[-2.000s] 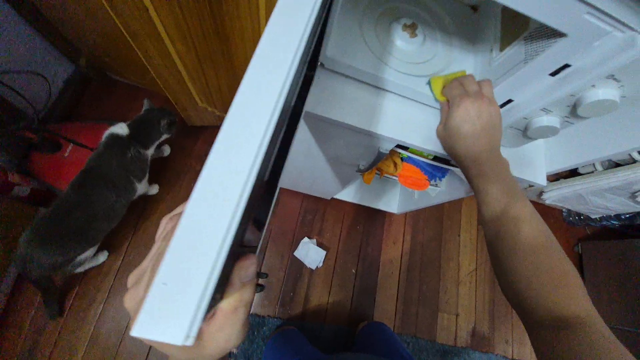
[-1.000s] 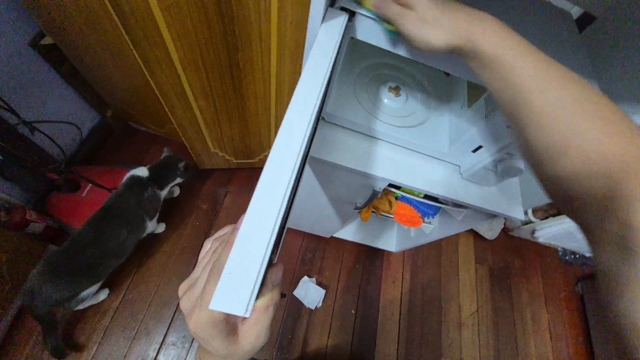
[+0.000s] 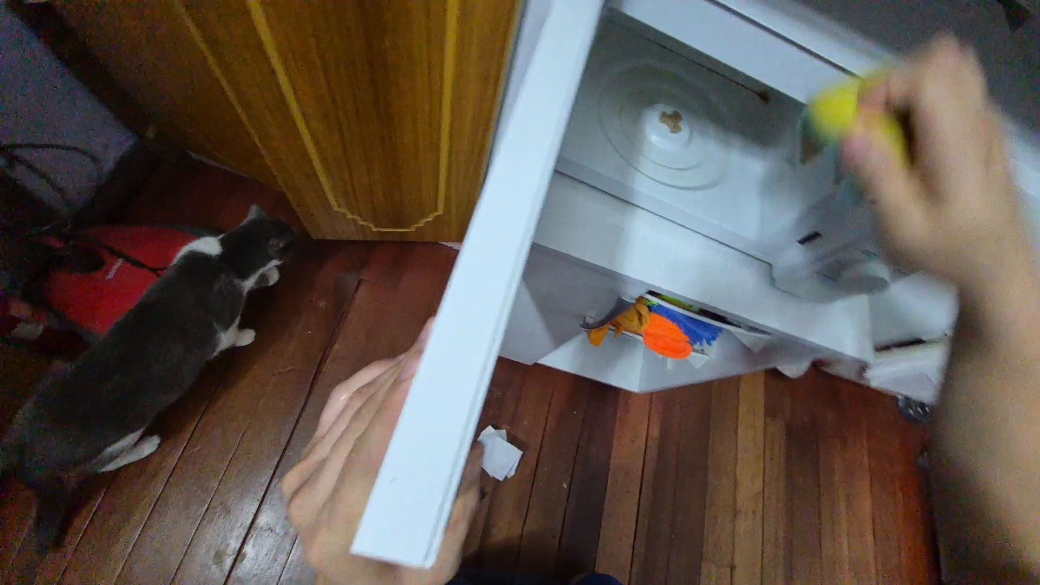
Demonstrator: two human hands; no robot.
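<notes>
My left hand (image 3: 366,463) grips the lower end of the white microwave oven door (image 3: 487,276), which stands swung out, its edge toward me. At the upper right my right hand (image 3: 926,154), blurred, holds a yellow sponge (image 3: 837,110) in front of the right part of the microwave oven (image 3: 780,49). Inside the open cavity the round hub (image 3: 668,126) shows on the floor, with a brown piece at its centre. The control knob (image 3: 861,276) lies below my right hand, blurred.
Below the oven, a white cabinet (image 3: 601,370) holds orange, blue and brown items (image 3: 666,335). White paper (image 3: 500,453) lies on the wooden floor (image 3: 699,479). A grey and white cat (image 3: 154,349) stands at the left beside a red object (image 3: 122,268). A wooden panel (image 3: 366,114) stands behind the door.
My right hand with the sponge has moved from the cavity's front edge up to the oven's top edge, then to the right. My left hand has stayed on the door.
</notes>
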